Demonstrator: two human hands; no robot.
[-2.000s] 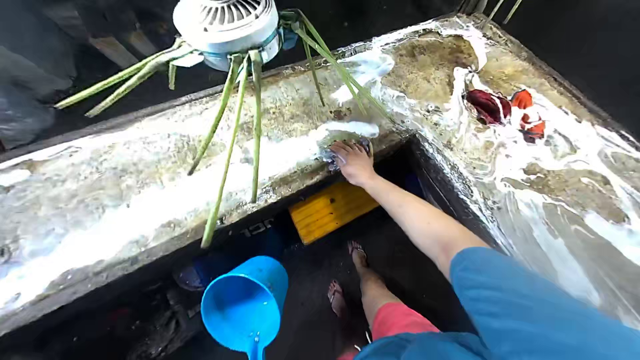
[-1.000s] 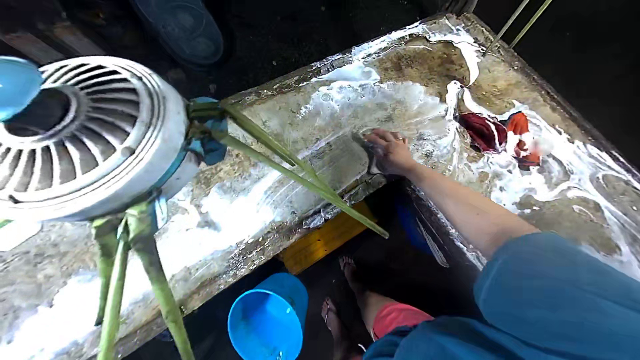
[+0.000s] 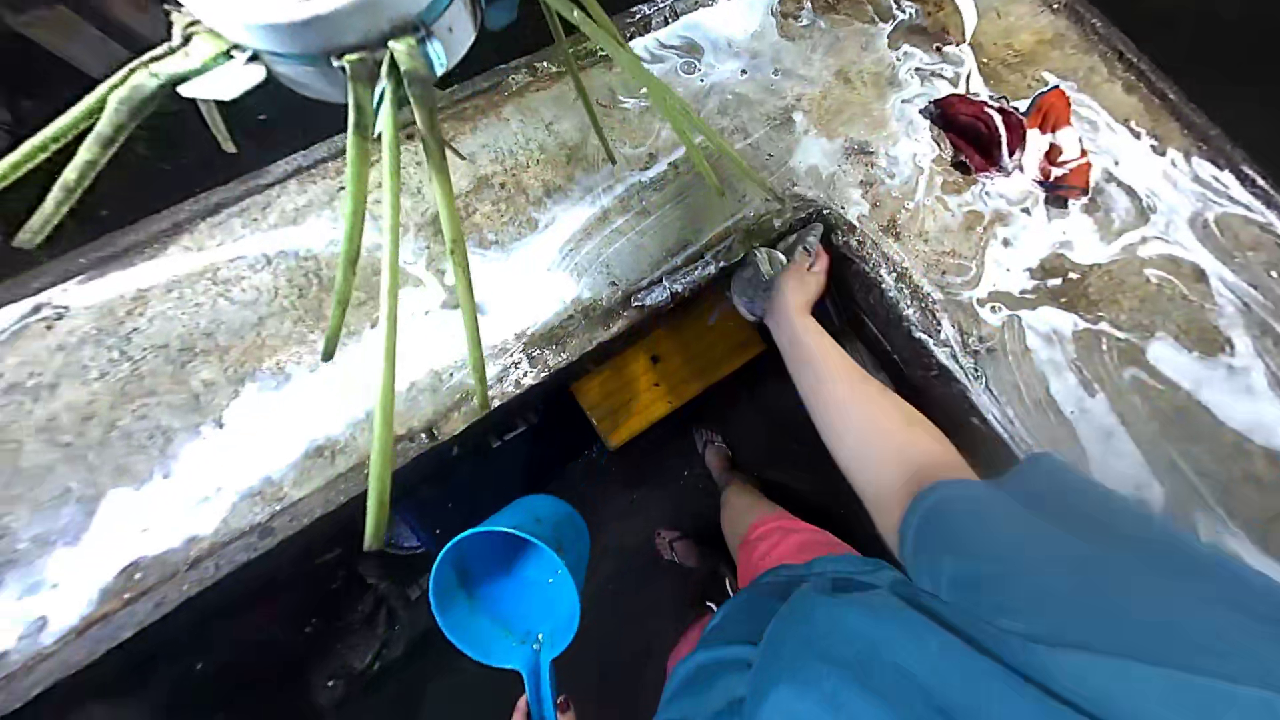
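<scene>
My right hand (image 3: 802, 284) grips a wet grey cloth (image 3: 760, 280) at the inner corner of the wet concrete counter (image 3: 250, 330). The cloth lies against the counter's inner edge. At the bottom, my left hand (image 3: 545, 708), mostly cut off by the frame, holds a blue plastic dipper (image 3: 515, 590) by its handle. Its open mouth faces up, and a little water shows in it. White suds and water spread over both arms of the counter.
Green stalks (image 3: 388, 300) hang from a white ribbed fan-like housing (image 3: 330, 30) above the counter. Dark red and orange cloths (image 3: 980, 132) lie in suds at the right. A yellow wooden board (image 3: 668, 370) is below the inner edge, near my feet in flip-flops.
My right hand has moved from the counter's top to its inner corner edge, and the grey cloth now shows plainly in it. The suds where it was have thinned.
</scene>
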